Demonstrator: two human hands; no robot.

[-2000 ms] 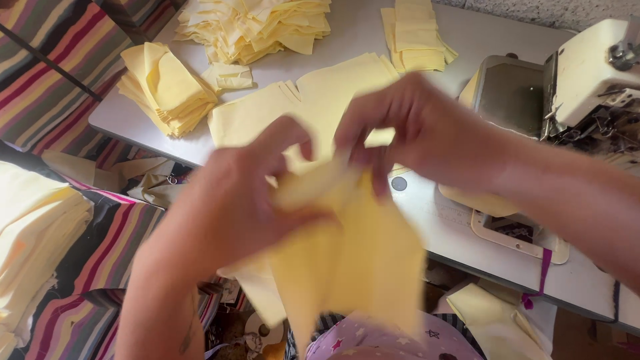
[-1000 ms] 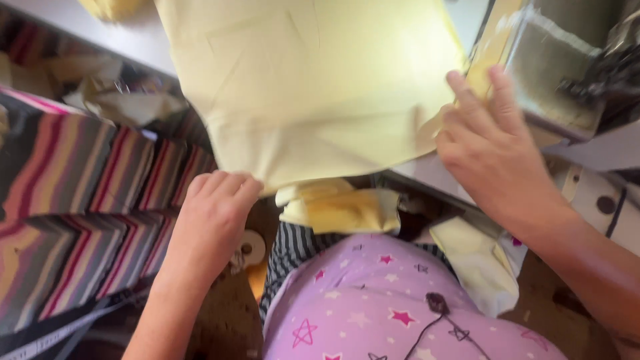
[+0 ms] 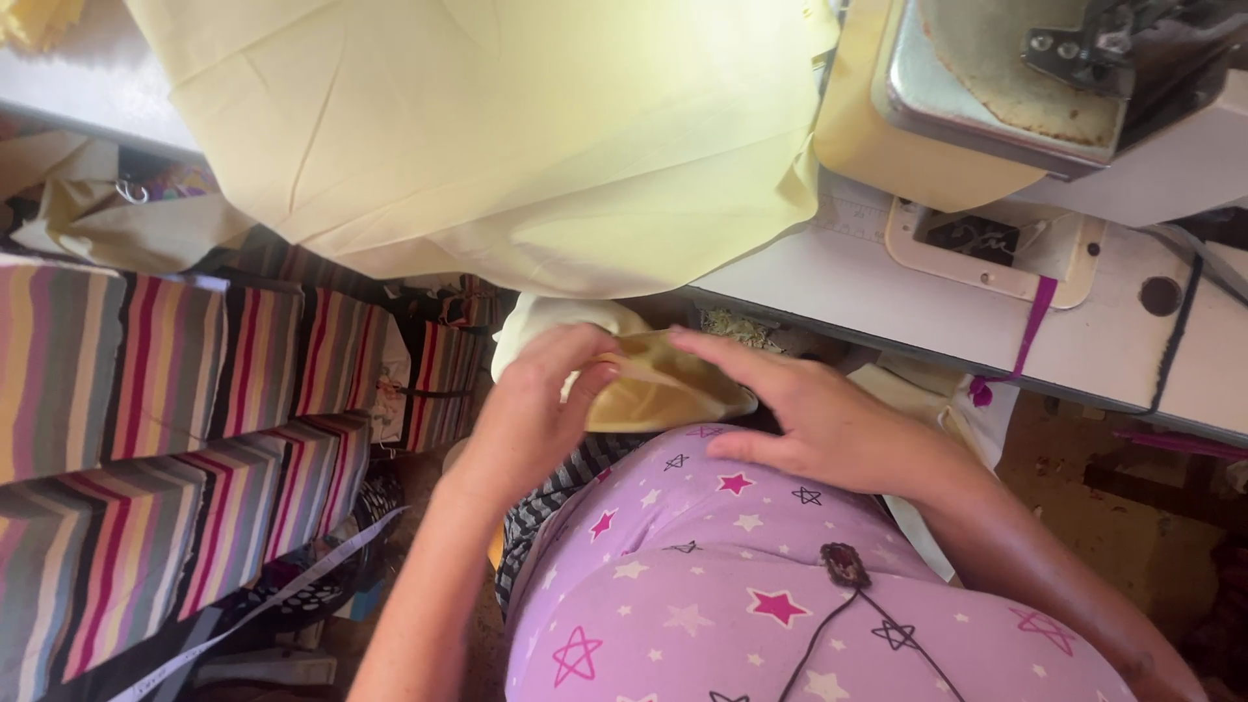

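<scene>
My left hand (image 3: 546,400) pinches the edge of a small yellow fabric piece (image 3: 663,395) above my lap, between its thumb and fingers. My right hand (image 3: 809,414) is at the right side of that piece, its index fingertip by the upper edge and its thumb apart, lower down; whether it grips the cloth I cannot tell. Behind both hands, a large pale yellow cloth (image 3: 507,146) lies over the table and hangs past its front edge. White cloth (image 3: 565,322) shows just behind my left hand.
A sewing machine (image 3: 1014,88) stands at the upper right of the white table (image 3: 838,263), with a purple ribbon (image 3: 1035,327) hanging from the table's edge. Folded striped fabric (image 3: 175,361) fills the left side. A measuring tape (image 3: 263,604) lies across the lower left.
Both hands have left the large cloth's edge, where they were one second ago, and come together at the small yellow piece above my lap.
</scene>
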